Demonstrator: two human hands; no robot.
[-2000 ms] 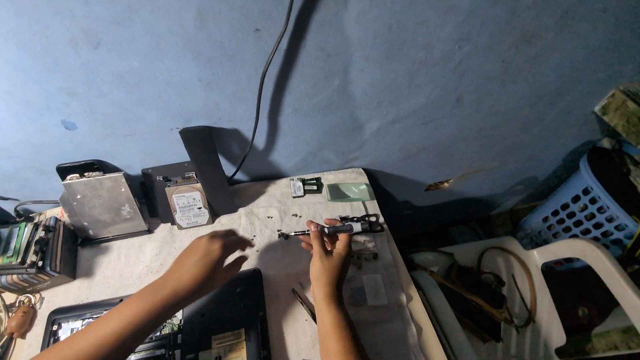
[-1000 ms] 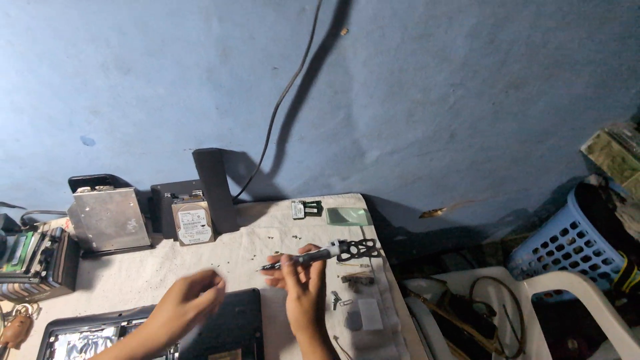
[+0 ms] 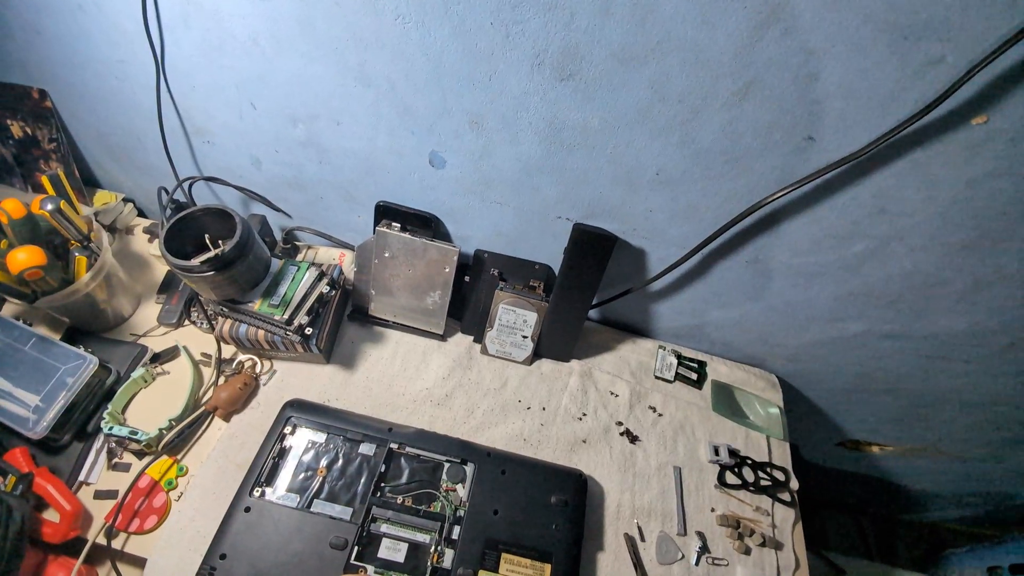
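Neither of my hands shows clearly; at most a sliver of skin touches the bottom edge below the laptop. A black laptop base (image 3: pixel 528 480) lies upside down on a pale cloth, its bays uncovered and wires and boards showing. Behind it a 2.5-inch hard drive (image 3: pixel 514 326) leans upright against a black cover, and a silver optical drive (image 3: pixel 413 280) stands to its left. Small dark screws (image 3: pixel 629 434) lie scattered on the cloth. Toward the right are a small circuit board (image 3: pixel 680 367), a grey pick (image 3: pixel 668 549), a flat metal strip (image 3: pixel 679 501) and a black looped item (image 3: pixel 756 478).
A tub of screwdrivers (image 3: pixel 96 292), a black round container (image 3: pixel 216 254), a striped box (image 3: pixel 268 340) with memory modules, a clear plastic case (image 3: pixel 48 376) and a mint strap (image 3: pixel 152 408) crowd the left. A black cable (image 3: pixel 768 196) hangs along the blue wall.
Both hands, one holding a pen-like tool over the cloth, have gone from sight. The view has swung to the left, bringing in the tool tub and the clear case.
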